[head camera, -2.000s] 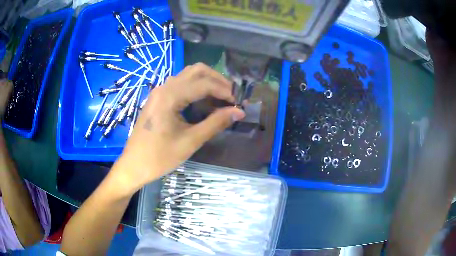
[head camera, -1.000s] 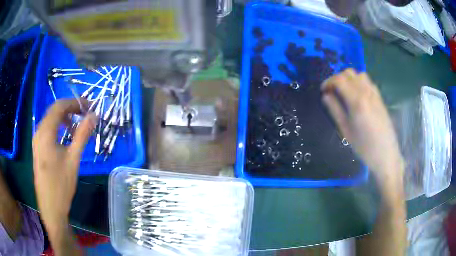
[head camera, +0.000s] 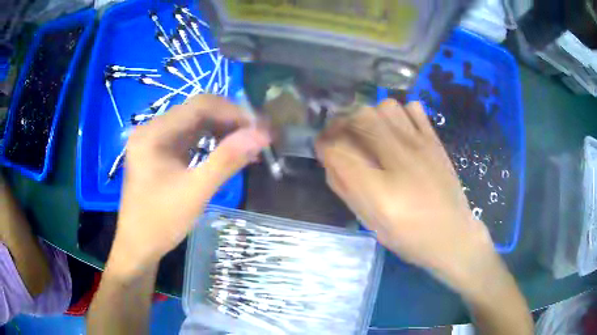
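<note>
My left hand pinches a thin white rod part, blurred, its metal end pointing down and right, left of the fixture block. My right hand is at the block's right side, fingers curled and blurred; I cannot tell if a small ring is between the fingertips. The block's right part and the press punch are partly hidden or blurred. Finished rods lie in the left blue tray. The clear plastic box near the edge holds white rods.
The press head hangs overhead. The right blue tray holds dark and shiny rings, partly behind my right hand. Another blue tray is at far left, with a person's arm below it. Clear boxes stand at far right.
My left hand has come from over the left tray towards the block with the rod. My right hand has moved from over the right tray to the block. The camera view has shifted.
</note>
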